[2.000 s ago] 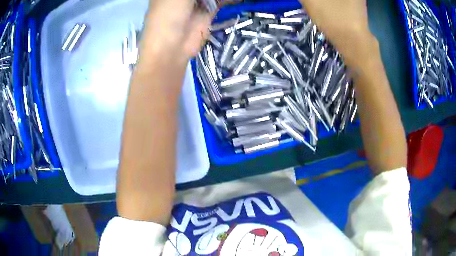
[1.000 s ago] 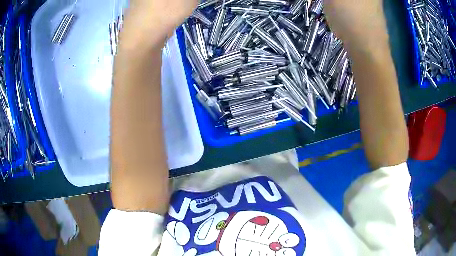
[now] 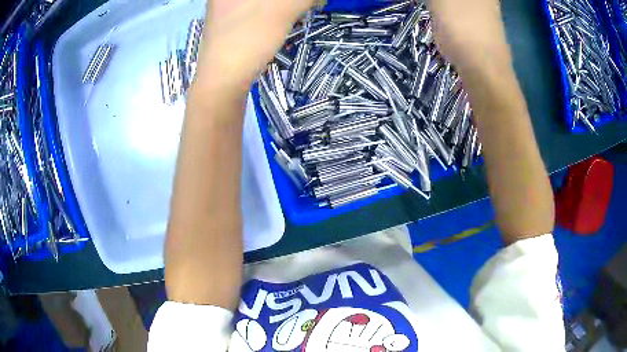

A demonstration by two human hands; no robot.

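Many silver metal shafts (image 3: 371,103) lie heaped in a blue parts bin (image 3: 309,212) in front of me. A white parts tray (image 3: 137,227) is left of it, with several shafts (image 3: 180,69) in a row near its upper right and a few at its upper left. My left hand (image 3: 251,24) is at the top edge, above the gap between tray and bin; its fingers are cut off. My right hand (image 3: 464,20) is at the top edge over the bin's upper right; its fingers are also cut off. What either hand holds does not show.
More blue bins with shafts stand at the far left (image 3: 45,165) and far right (image 3: 584,69). The dark green table's curved near edge runs below the trays. A red stool (image 3: 592,196) stands on the blue floor at right, with a yellow line on the floor.
The view shifted up and then back down. More shafts now show in the white tray's upper right beside my left arm. Both hands remain near the top edge.
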